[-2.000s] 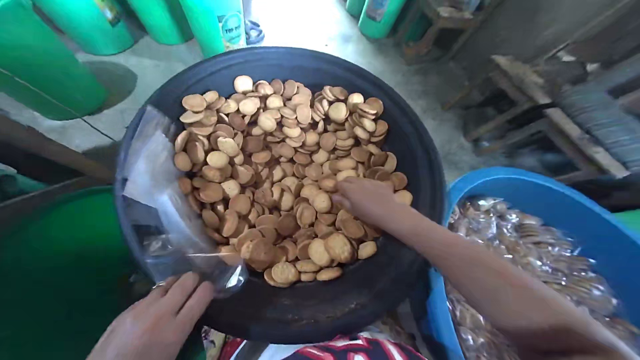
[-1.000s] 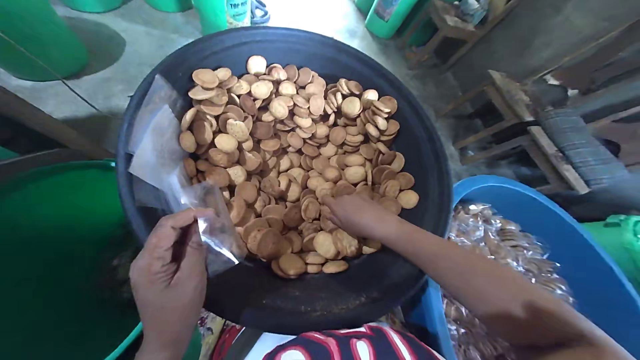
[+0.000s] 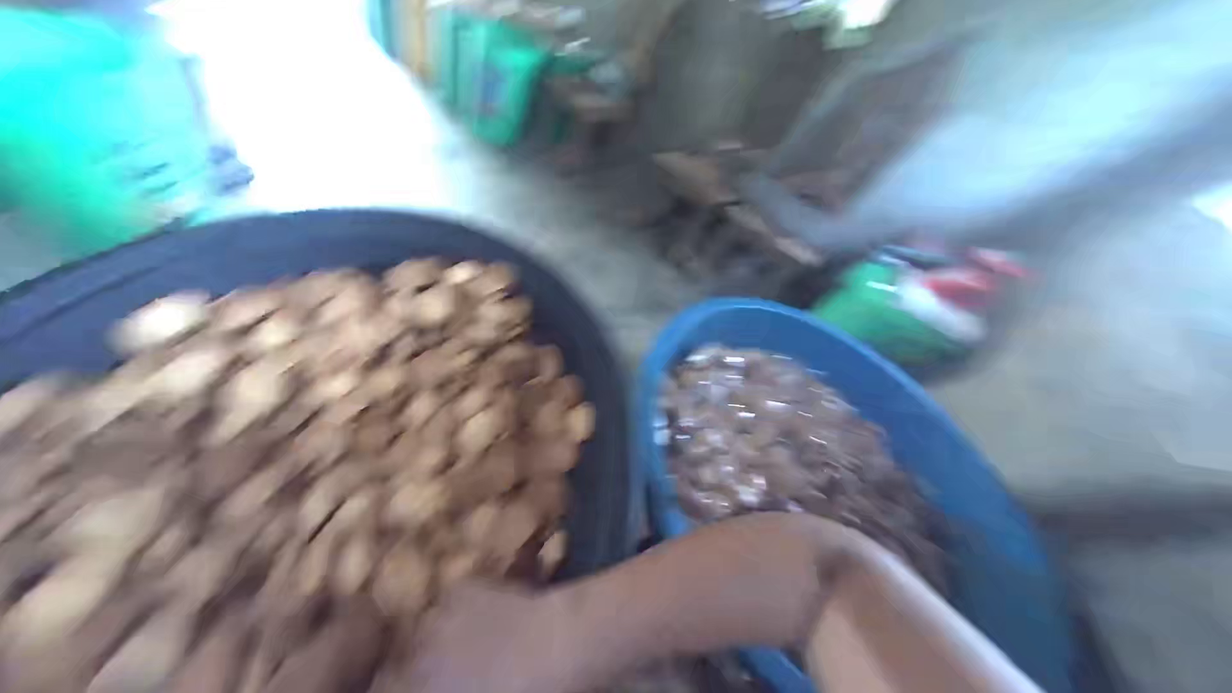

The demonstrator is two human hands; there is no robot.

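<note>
Round brown biscuits (image 3: 385,414) lie heaped in a wide black tub (image 3: 404,231), both blurred. My right hand (image 3: 500,635) reaches in from the right, low in the view, at the near part of the heap; blur hides its fingers and anything between them. My left hand is outside the frame, and no clear plastic bag can be made out. Right of the black tub, a blue tub (image 3: 924,414) holds many shiny clear packets (image 3: 770,423) with brown contents, and my right forearm crosses its near side.
Green containers (image 3: 87,125) stand beyond the black tub at the upper left, another green container (image 3: 496,77) farther back. Wooden furniture (image 3: 712,183) is near the wall. A green, white and red bundle (image 3: 924,298) lies behind the blue tub.
The view has swung strongly to the right. My left hand, seen earlier holding a clear plastic bag at the tub's left side, is out of the frame now.
</note>
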